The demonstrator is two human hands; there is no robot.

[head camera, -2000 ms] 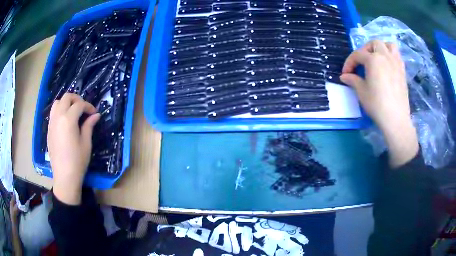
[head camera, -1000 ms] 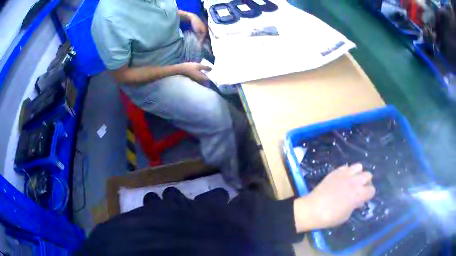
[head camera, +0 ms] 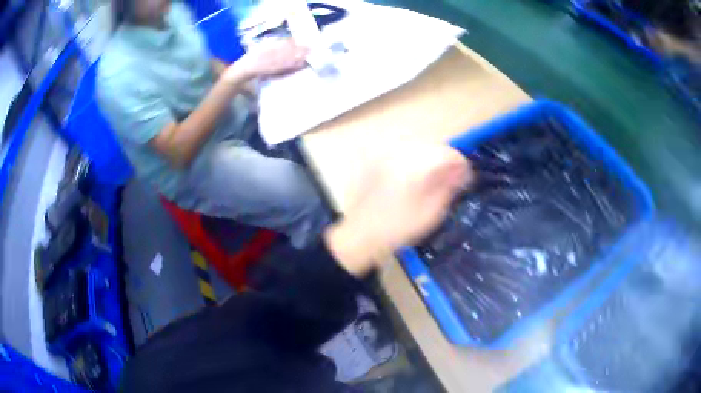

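The loose-parts tray [head camera: 648, 201] is blue and holds jumbled slim black bars [head camera: 530, 222]. My left hand [head camera: 403, 201] is blurred and stands over the tray's left rim, its fingers curled at the edge of the bars. Whether it holds a bar cannot be made out. My right hand is out of the picture. Part of the finished-parts tray [head camera: 567, 338], with rows of bars, shows hazily at the lower right.
A seated person [head camera: 177, 115] at the left has a hand on a white sheet [head camera: 384, 57] with a black oval piece. Tan cardboard [head camera: 419, 115] lies under the loose-parts tray. A white-lined carton [head camera: 350, 349] is below. Blue racks with dark parts stand far left.
The view has swung left from the trays to the neighbour. My left hand has moved from among the bars to the tray's left rim. The neighbour's hand has moved onto the white sheet.
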